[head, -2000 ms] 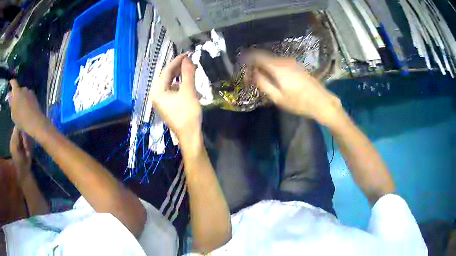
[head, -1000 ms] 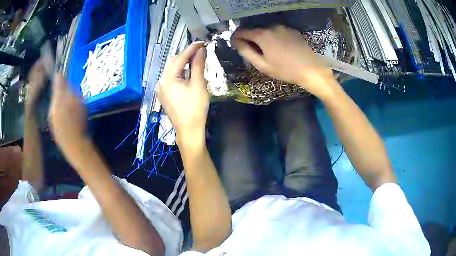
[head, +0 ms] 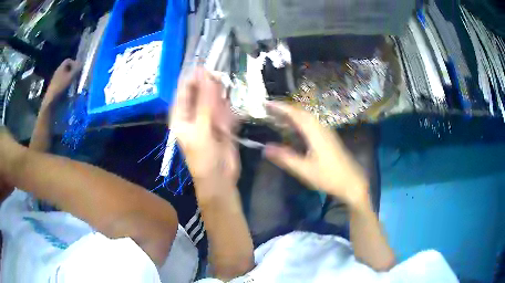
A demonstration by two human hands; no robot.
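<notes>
My left hand [head: 206, 124] is blurred, raised in front of the bench edge left of the machine head. Its fingers point up, and blur hides whether it holds anything. My right hand [head: 318, 152] is to its right, with thumb and fingers spread apart. A short, thin pale strip [head: 250, 143] shows blurred between the hands, one end by the left palm, the other close to the right thumb tip. The grey machine [head: 338, 17] stands behind, with crumpled white paper [head: 256, 83] beside its dark head [head: 277, 76].
Scrap offcuts [head: 349, 88] lie in the tray under the machine. Strip bundles [head: 429, 61] stand at the right. A blue bin [head: 173, 55] holds small white pieces [head: 133, 72] at the left. Blue wires [head: 176, 166] hang over the bench edge. A neighbour's arm [head: 105, 190] reaches in from the left.
Both hands have moved down from the machine head toward the bench edge. My right thumb and fingers have spread. A thin strip now shows between the hands. The neighbour's arms have shifted.
</notes>
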